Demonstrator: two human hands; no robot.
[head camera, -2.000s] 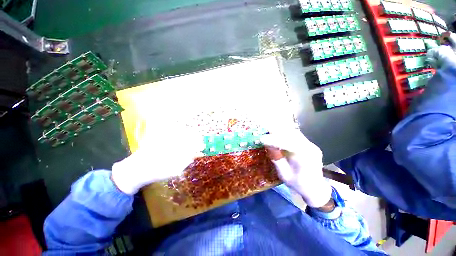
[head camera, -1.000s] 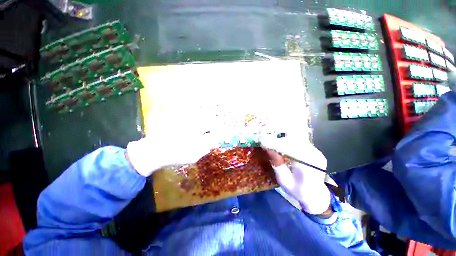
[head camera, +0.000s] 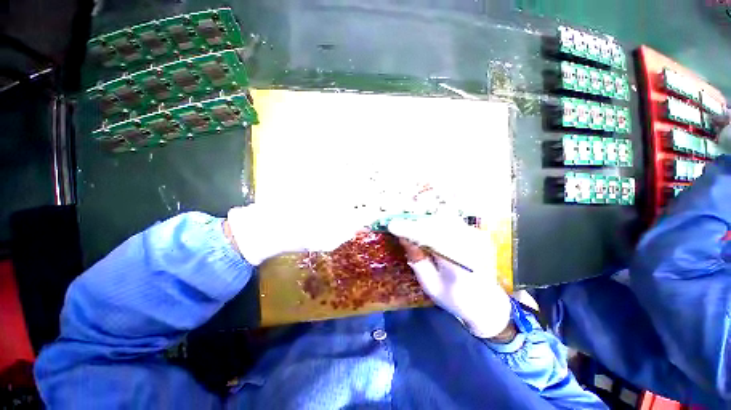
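A narrow green PCB panel (head camera: 391, 222) lies over the middle of the yellow work board (head camera: 504, 200), mostly covered by my hands. My white-gloved left hand (head camera: 308, 230) holds the panel's left part; its fingers are washed out by glare. My white-gloved right hand (head camera: 457, 260) is at the panel's right part and holds a thin dark pointed tool (head camera: 450, 259), whose tip I cannot make out. Red-brown shiny bits (head camera: 361, 272) cover the board below the panel.
Three green panels (head camera: 180, 78) lie at the left. A column of several pale green-white panels (head camera: 597, 151) lies right of the board. A red plate (head camera: 656, 136) with panels is at the far right, beside another person's blue sleeve (head camera: 689, 256). The bench (head camera: 369, 48) is dark green.
The view has shifted, so the board and panels sit differently in the picture. My hands have closed in over the panel, and less of it shows. The thin tool now shows in my right hand.
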